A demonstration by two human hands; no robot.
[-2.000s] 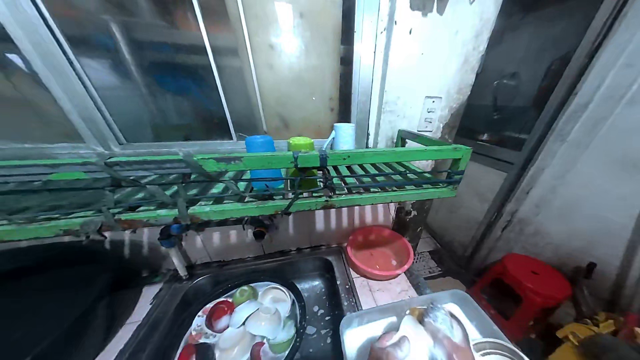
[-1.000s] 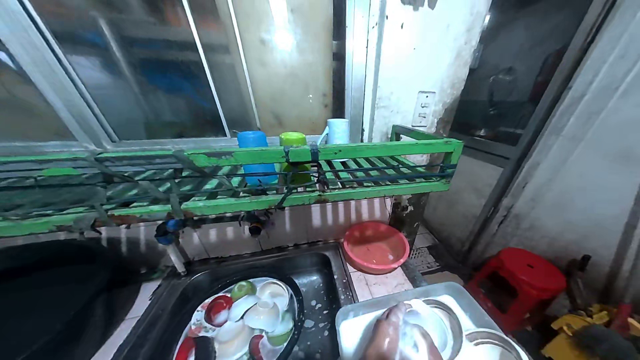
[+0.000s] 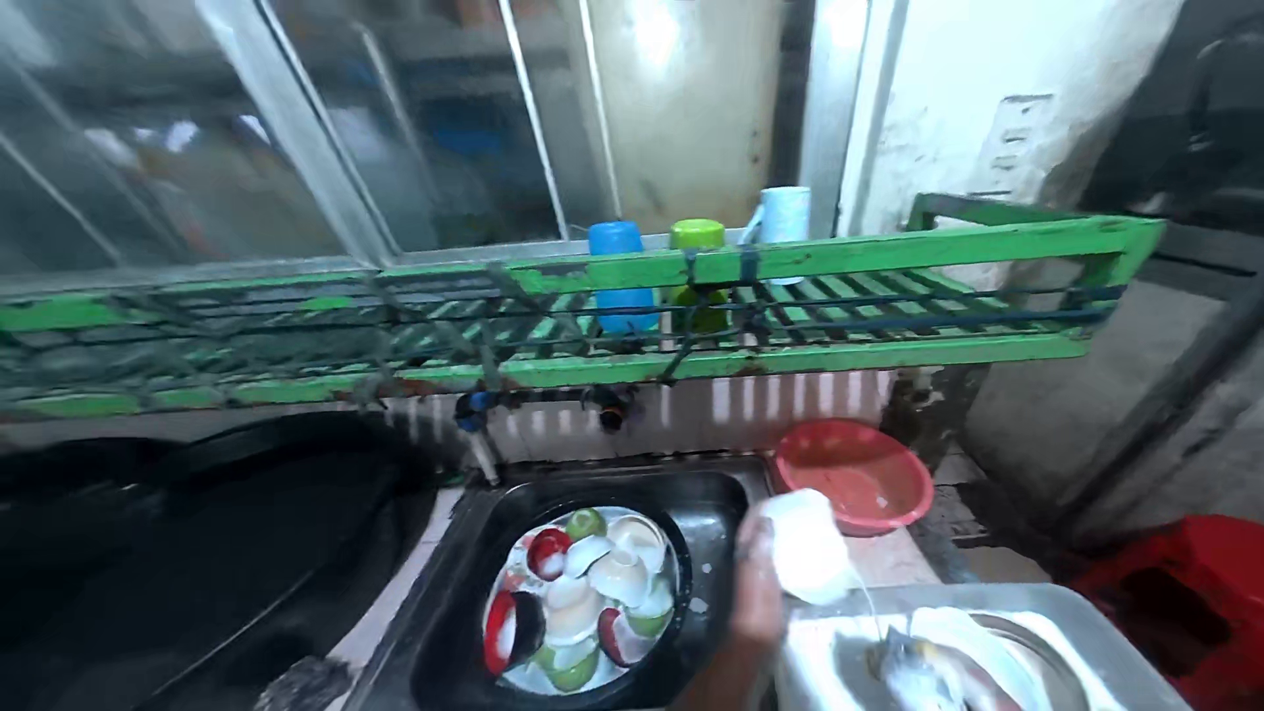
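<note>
My left hand (image 3: 755,602) holds up a white foamy thing (image 3: 810,545), blurred, that looks like a bowl or cup, between the sink and the metal tray. Water or suds trail from it. My right hand (image 3: 938,671) is low in the metal tray (image 3: 1027,595), blurred and partly cut off by the lower edge; a greyish scrubbing thing (image 3: 904,662) seems to be in it. Beside it in the tray lies a white round dish (image 3: 973,642). Red, green and white bowls (image 3: 617,575) fill a round black-rimmed basin (image 3: 681,553) in the black sink (image 3: 726,513).
A red plastic basin (image 3: 854,474) stands behind the tray. A green slatted rack (image 3: 889,252) spans the wall, with blue (image 3: 620,276), green (image 3: 699,237) and pale (image 3: 785,217) cups. A tap (image 3: 479,434) hangs below it. Right is a red stool (image 3: 1185,602); black tubs (image 3: 247,553) stand left.
My left hand has risen out of the tray and moved left toward the sink with the white thing. My right hand remains low over the tray.
</note>
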